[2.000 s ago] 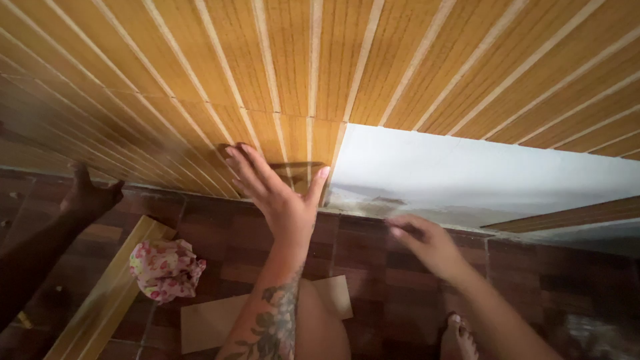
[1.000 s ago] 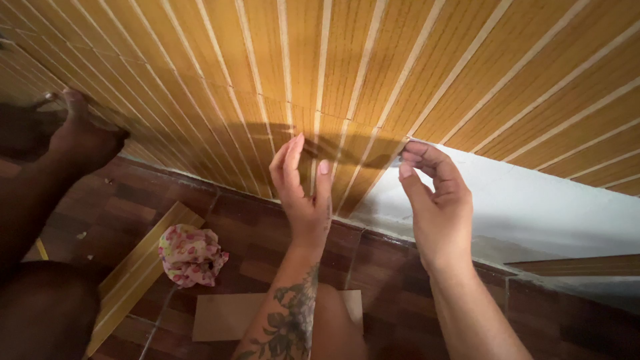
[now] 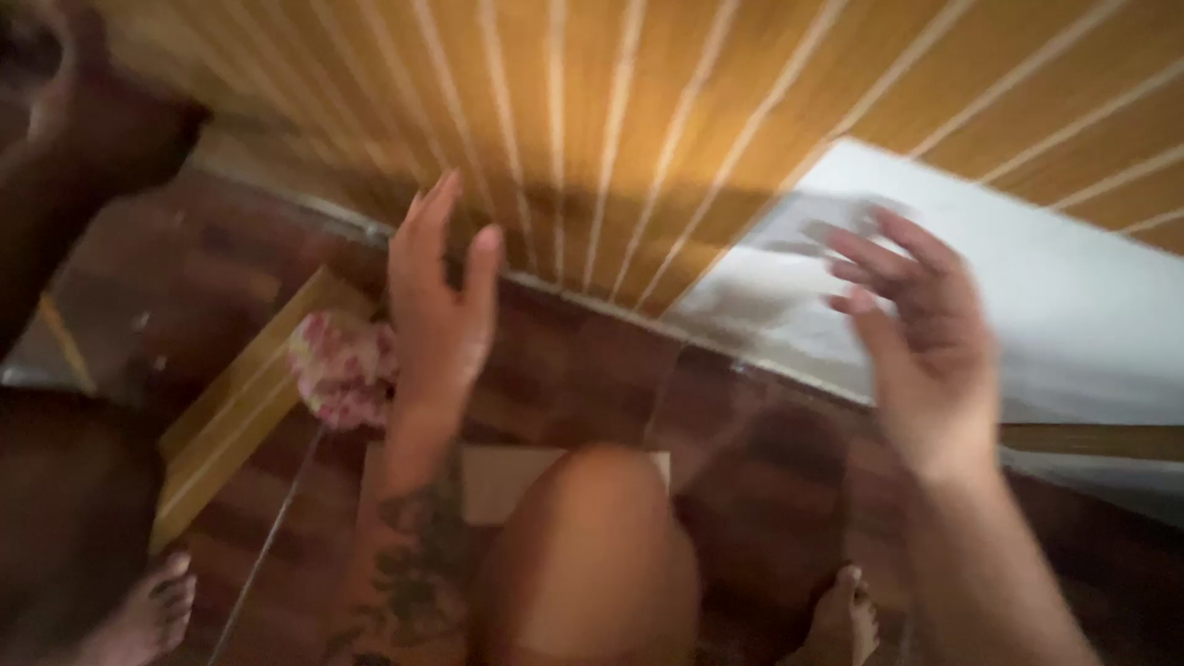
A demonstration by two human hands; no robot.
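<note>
Wood-grain paneling with pale stripes [image 3: 592,120] covers the wall in front of me. My left hand [image 3: 439,277] is raised before its lower edge, fingers apart and holding nothing; whether a fingertip touches the panel cannot be told. To the right, my right hand [image 3: 925,342] hovers with bent, spread fingers in front of the bare white wall section [image 3: 1064,287], and nothing shows in it. The white section borders the slanted end of the striped paneling. The view is blurred by motion.
On the dark tiled floor lie a striped panel strip [image 3: 227,416], a crumpled pink-patterned cloth [image 3: 342,370] and a pale flat piece [image 3: 509,481] behind my knee. Another person's hand [image 3: 120,120] is at the upper left. A narrow wood-grain piece [image 3: 1101,437] sits low at the right.
My right hand has come away from the panel corner it was at one second ago. My left hand is now lower against the paneling. The view has shifted.
</note>
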